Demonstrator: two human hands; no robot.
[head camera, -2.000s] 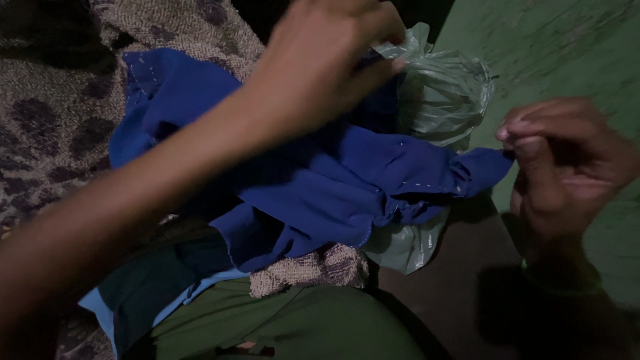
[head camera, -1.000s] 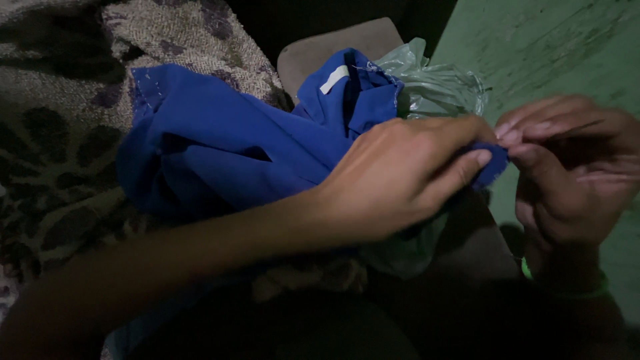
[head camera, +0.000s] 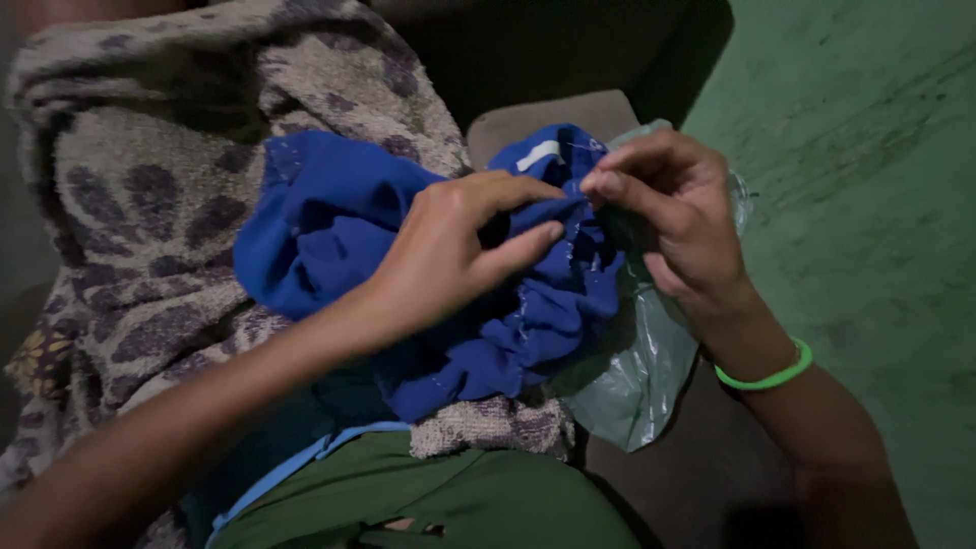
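Observation:
A blue cloth garment (head camera: 343, 221) lies bunched in front of me, with light stitching along its edges and a white tag (head camera: 538, 155) near its upper right part. My left hand (head camera: 457, 236) lies over its middle, thumb and index finger pinching a fold of the fabric. Close by on the right, my right hand (head camera: 671, 206) has its thumb and index fingertips together at the garment's stitched edge; whether they hold a thread or a needle is too small to tell. A green band circles my right wrist.
A patterned towel (head camera: 160, 206) covers the seat on the left and runs under the garment. Beneath my right hand lies a translucent plastic bag (head camera: 633, 381). A grey-brown padded surface (head camera: 553, 118) is behind the garment. The green surface (head camera: 862, 229) extends along the right. Green clothing covers my lap.
My right hand has moved left from over the green surface to the garment's edge near the tag. The garment's right end, earlier stretched toward that hand, is now bunched. The view has shifted.

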